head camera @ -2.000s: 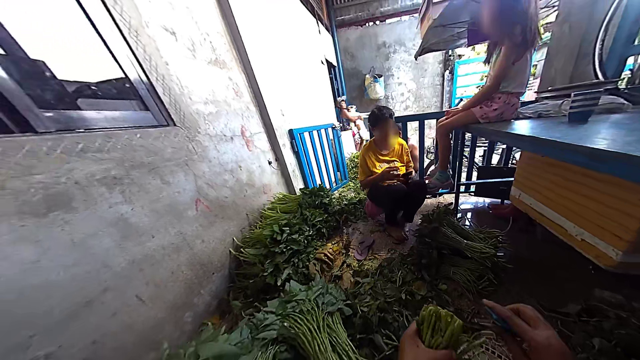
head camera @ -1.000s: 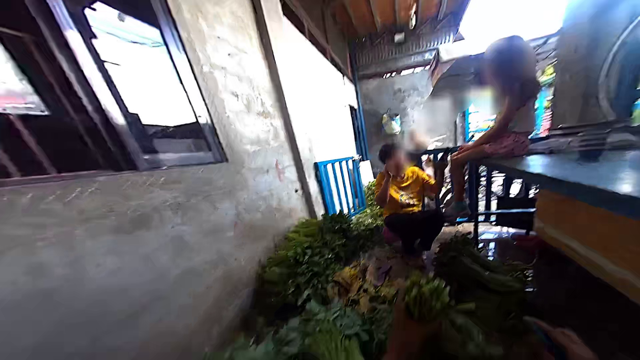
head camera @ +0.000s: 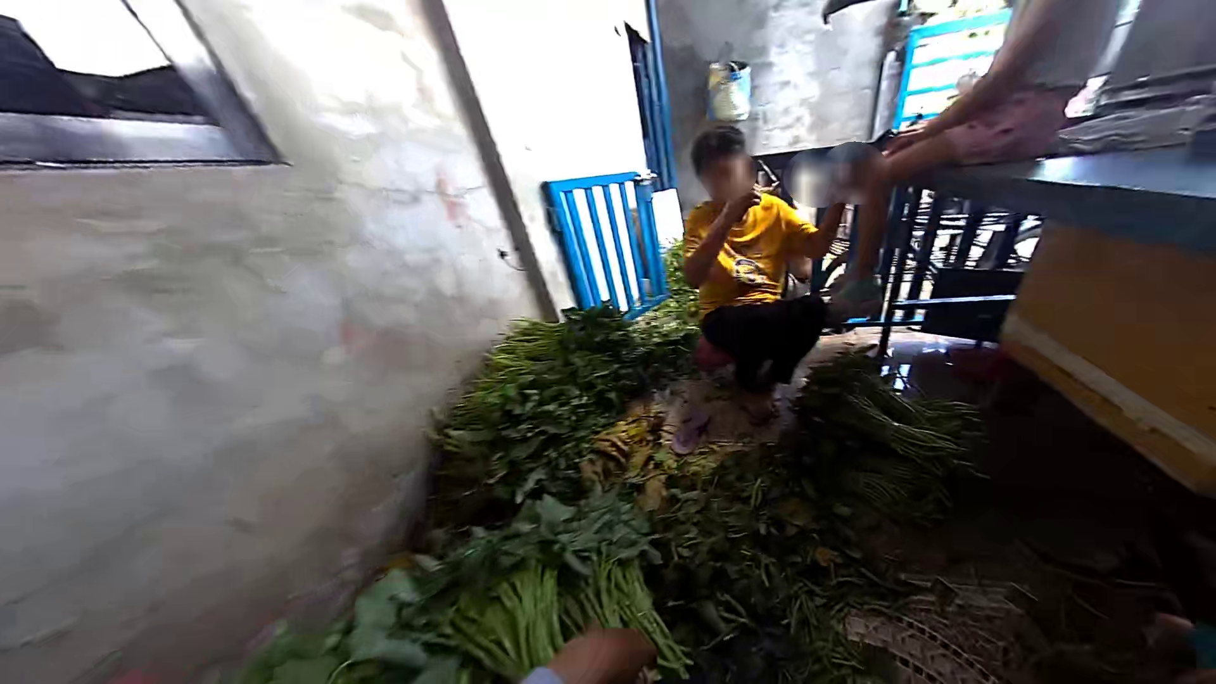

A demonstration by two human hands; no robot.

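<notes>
At the bottom middle, my left hand (head camera: 608, 655) is at the stems of a bundle of leafy greens (head camera: 513, 617); its fingers are hidden, so its grip is unclear. My right hand (head camera: 1170, 635) shows only in part at the lower right edge, dim and blurred, beside a small teal thing (head camera: 1205, 646) that I cannot make out. Between the hands, low down, lies a woven surface (head camera: 940, 632) with loose stems around it. More leafy greens (head camera: 570, 380) are heaped along the wall, and another pile of long-stemmed greens (head camera: 883, 427) lies to the right.
A person in a yellow shirt (head camera: 750, 256) squats beyond the greens. Another person's bare leg (head camera: 879, 218) hangs from a blue-topped counter (head camera: 1121, 176) at right. A concrete wall (head camera: 237, 380) runs along the left, up to a blue gate (head camera: 608, 242). Yellowed leaves (head camera: 632, 451) litter the floor.
Two seconds ago my left hand held a bunch of green stems near my right hand; now it is at the bundle by the wall. The squatting person has raised a hand toward the face.
</notes>
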